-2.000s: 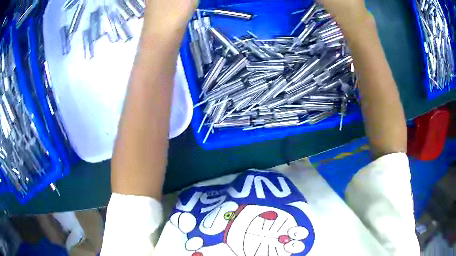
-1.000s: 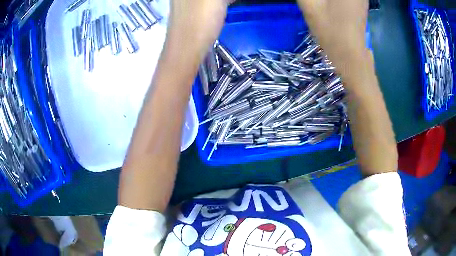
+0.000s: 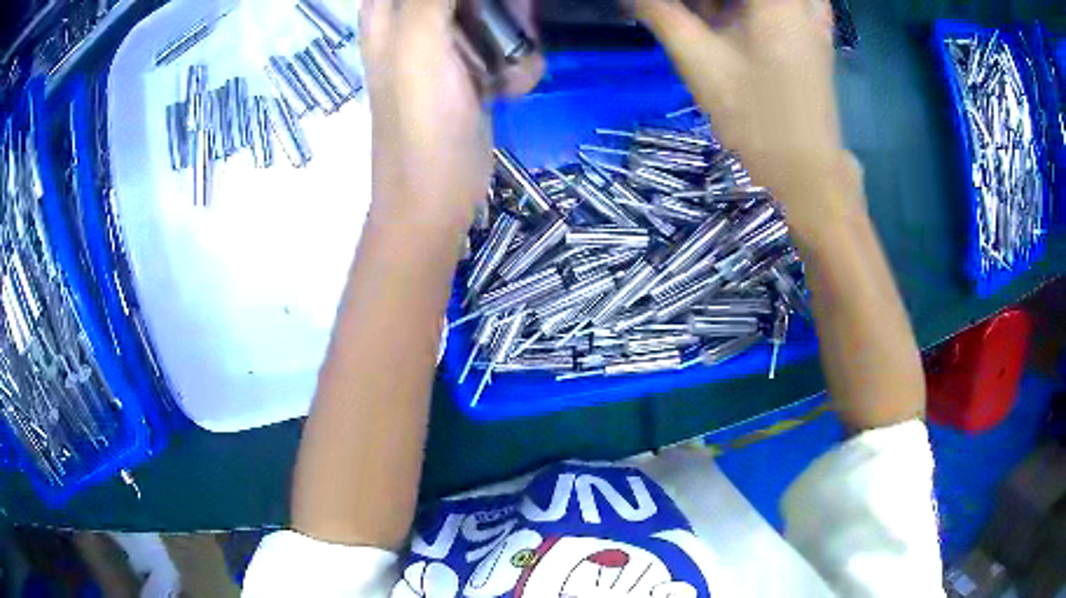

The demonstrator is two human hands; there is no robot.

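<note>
My left hand (image 3: 438, 88) is at the top, partly cut off by the frame edge, shut on a metal shaft (image 3: 503, 28) that is blurred. My right hand (image 3: 754, 82) is at the top right of it, its thumb pointing left; its other fingertips are hidden or cut off, so its grip cannot be told. Below both hands lies the blue parts bin (image 3: 561, 395), full of loose silver shafts with thin rod ends (image 3: 608, 240). The white plastic tray (image 3: 251, 315) is left of it, with several shafts (image 3: 286, 94) near its far end.
Side blue bins with slim silver pieces stand at the left (image 3: 146, 450) and far right (image 3: 985, 280). A dark object (image 3: 585, 9) is partly visible between the hands at the top. A red plastic object (image 3: 980, 371) is beyond the bench edge at the right.
The bins and trays sit lower in the picture. My left hand shows more fully, with a metal shaft now visible in it. My right hand's thumb has come into view, pointing left.
</note>
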